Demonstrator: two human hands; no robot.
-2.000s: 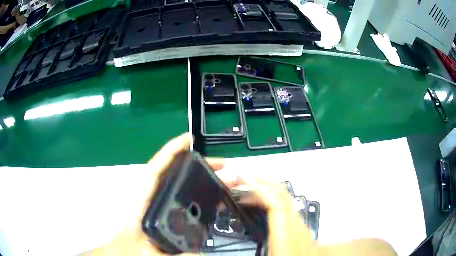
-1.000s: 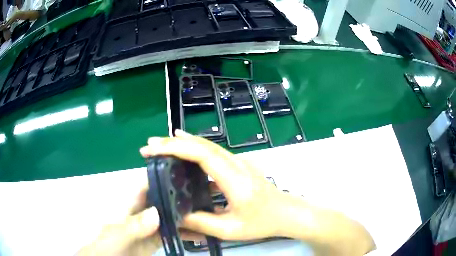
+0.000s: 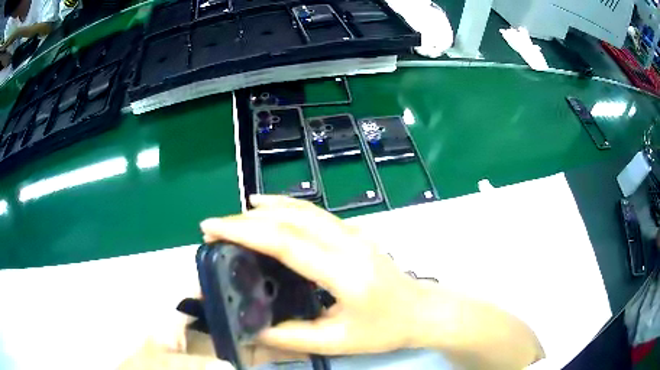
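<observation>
My right hand (image 3: 347, 282) grips a dark phone frame (image 3: 253, 289) over the white work sheet (image 3: 506, 253), fingers on its far edge and thumb on its near side. The frame's camera end with round lens holes faces me. My left hand (image 3: 163, 347) is low at the lower left, blurred and partly cut off. A dark piece (image 3: 192, 309) sticks out beside the held frame, above my left hand; whether that hand holds it is unclear. Part of another frame shows behind my right hand. Phone frames (image 3: 333, 137) lie side by side on the green bench, one crosswise behind them.
Black blister trays (image 3: 253, 43) stand at the far side on a white layered stack (image 3: 268, 83). Another black tray (image 3: 65, 94) leans at the left. Single frames lie at the right (image 3: 587, 123) and far right (image 3: 632, 238). A person's arm (image 3: 29, 30) shows at the top left.
My right hand has come over the frame and grips it from the right. My left hand has dropped lower left. The held frame has turned; the view has shifted, moving the bench items leftward.
</observation>
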